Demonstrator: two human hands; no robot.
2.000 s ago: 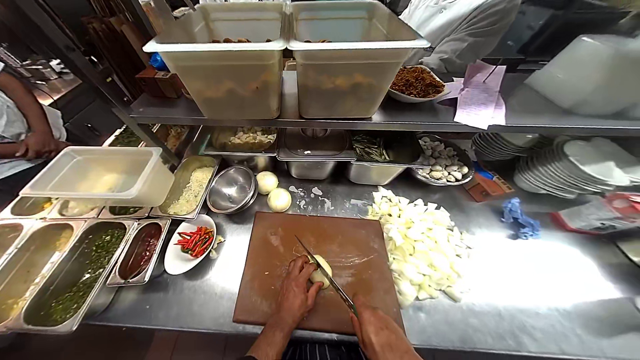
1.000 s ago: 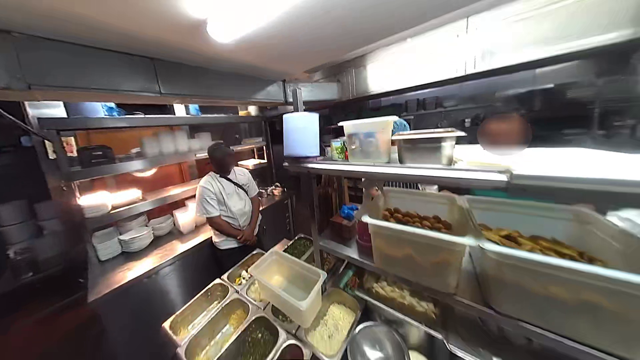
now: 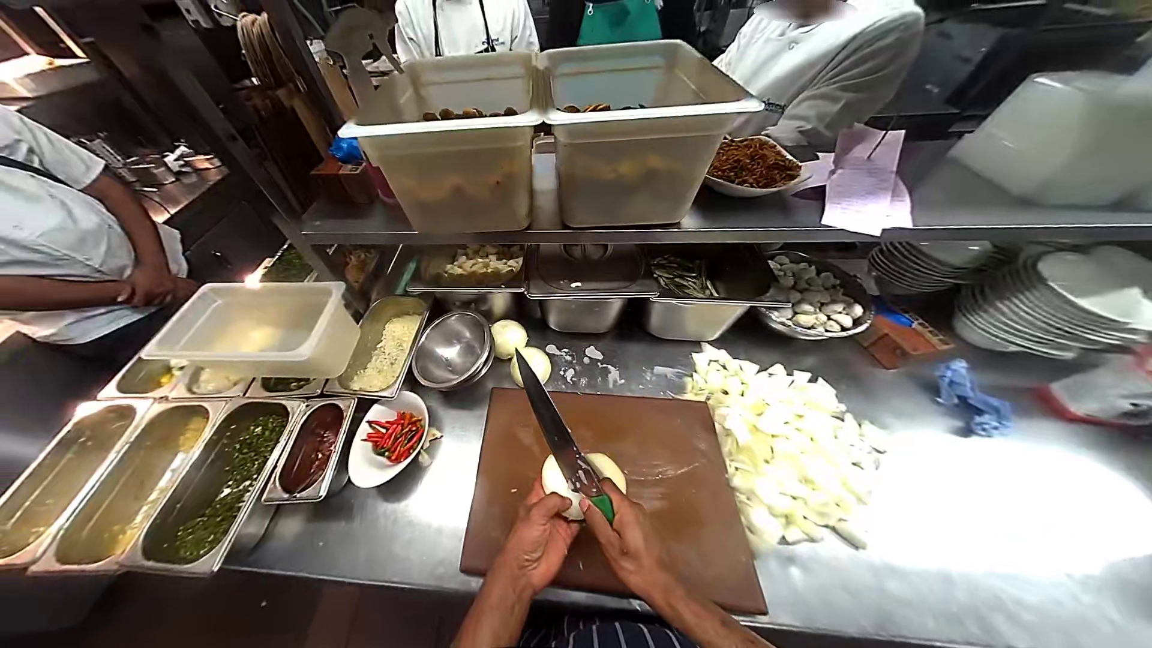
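Over the brown cutting board (image 3: 666,531), my right hand (image 3: 630,540) holds a chef's knife (image 3: 549,409) by its green handle, the blade pointing away and to the left. My left hand (image 3: 543,540) holds a peeled onion piece (image 3: 560,481) beside the blade. Another pale onion piece (image 3: 607,468) shows just right of the blade; whether it is joined to the first I cannot tell. Two whole peeled onions (image 3: 509,338) stand beyond the board's far left corner. A heap of chopped onion (image 3: 792,450) lies along the board's right side.
To the left are a white dish of red chillies (image 3: 366,463), steel bowls (image 3: 453,351) and steel food pans (image 3: 216,486). A steel shelf (image 3: 621,234) with two large plastic tubs crosses above the back. Stacked plates (image 3: 1017,310) and a blue cloth (image 3: 974,398) are right. People stand behind and left.
Two seconds ago the knife was lower over the board, pointing away with the onion under my left hand; now both hands hold onion and knife together. The view swung up and left in between.
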